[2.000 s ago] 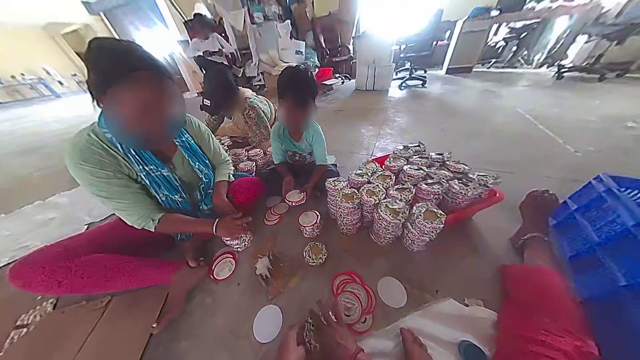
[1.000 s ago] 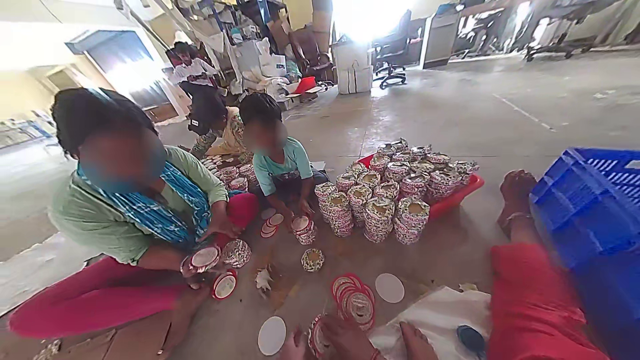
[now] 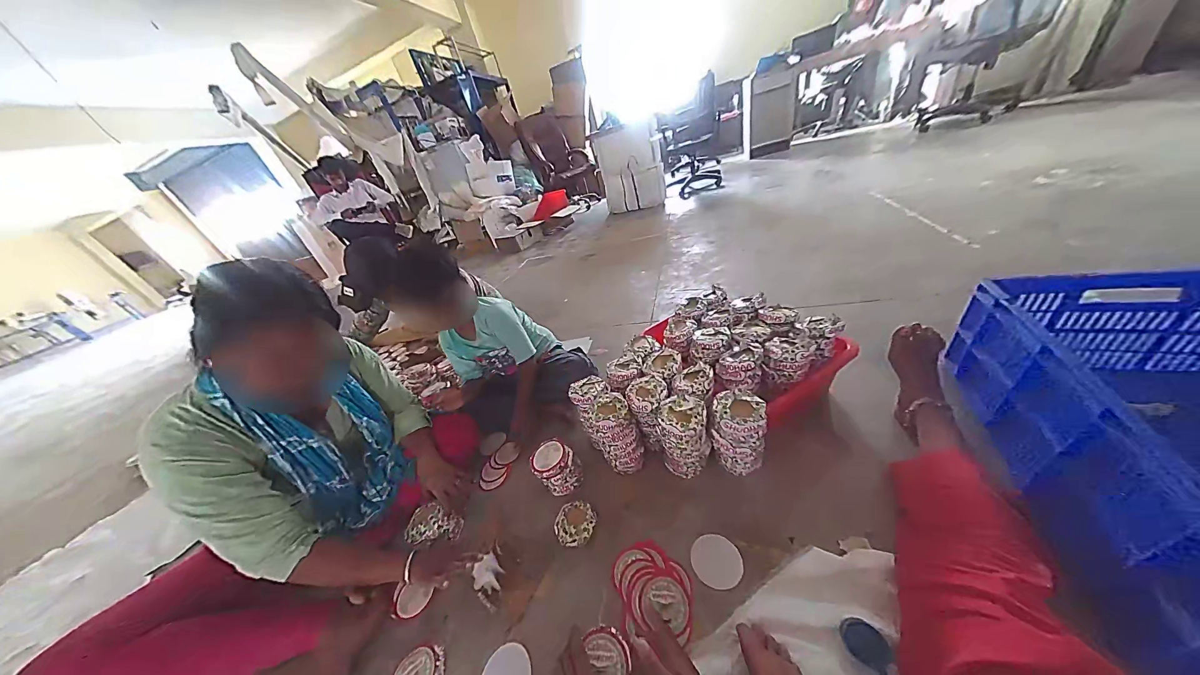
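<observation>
At the bottom edge, my left hand (image 3: 574, 653) and my right hand (image 3: 658, 652) are on either side of a round red-rimmed piece (image 3: 606, 649) with a printed pale face; both touch it, and its lower part is cut off. Just above my right hand lies a fan of red-rimmed discs (image 3: 656, 586), with a plain white disc (image 3: 716, 562) to its right. Another white disc (image 3: 507, 660) and a red-rimmed piece (image 3: 420, 662) lie to the left. A small patterned cup-shaped piece (image 3: 575, 523) stands farther forward.
A co-worker (image 3: 272, 450) sits at left, one hand near a white scrap (image 3: 487, 574); a smaller person (image 3: 492, 337) sits behind. Stacked patterned pieces (image 3: 682, 431) stand before and in a red tub (image 3: 811, 384). A blue plastic crate (image 3: 1041, 431) is at right, a pale sheet (image 3: 806, 600) below.
The co-worker's hand has moved from a held disc to near the white scrap on the floor. The smaller person's hand has left the red-rimmed stack. The view has tilted.
</observation>
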